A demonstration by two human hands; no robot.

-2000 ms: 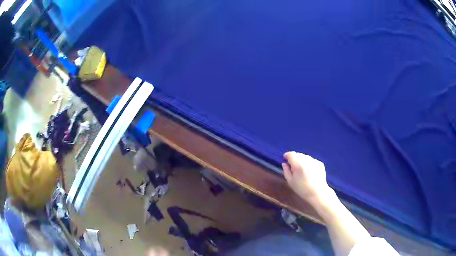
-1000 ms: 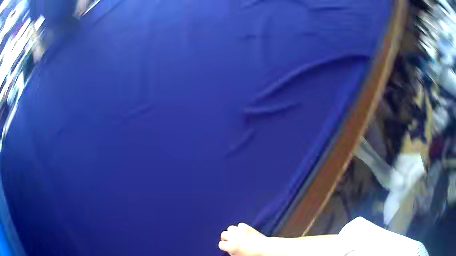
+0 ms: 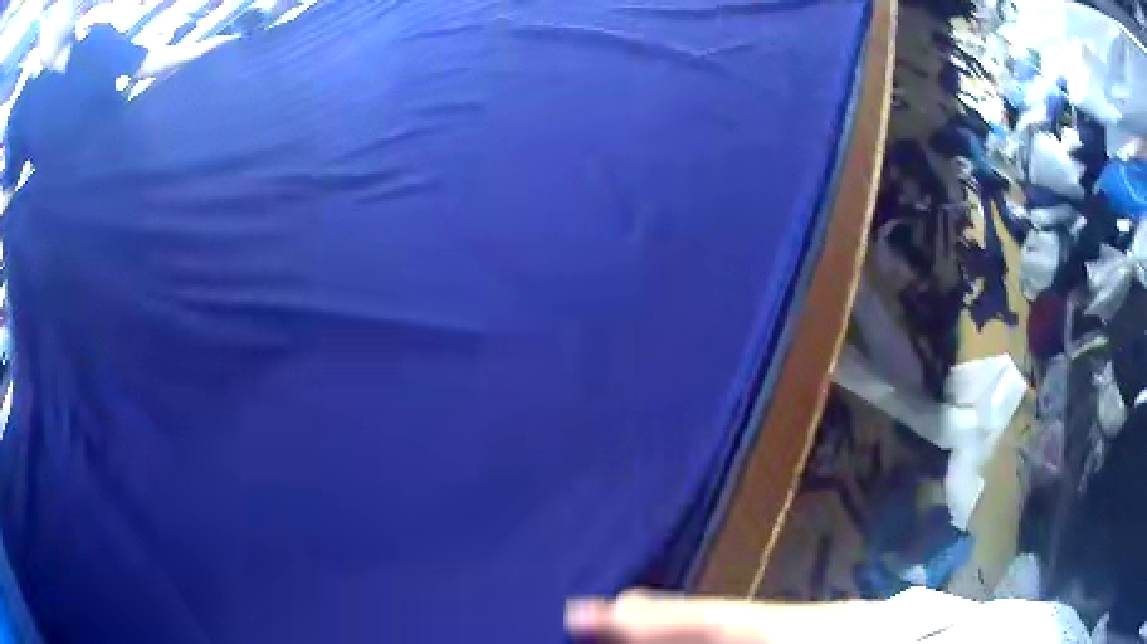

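The navy fabric covers most of the view, with wrinkles fanning in from its far left side. Its stacked edge runs beside the brown table rim. My right hand is at the bottom edge, blurred and cut off, over the cloth near its edge. Its fingertips point left, and I cannot tell whether they grip the cloth. My left hand is out of the picture.
White fabric scraps and dark scraps lie on the tan floor right of the table. Plastic bundles are heaped beyond. A dark blue shape, perhaps a person, is at the far left. A light blue edge shows bottom left.
The view has swung round from the table end, now showing the rim on the right. My right hand is lower in the picture. New wrinkles spread from the cloth's left side.
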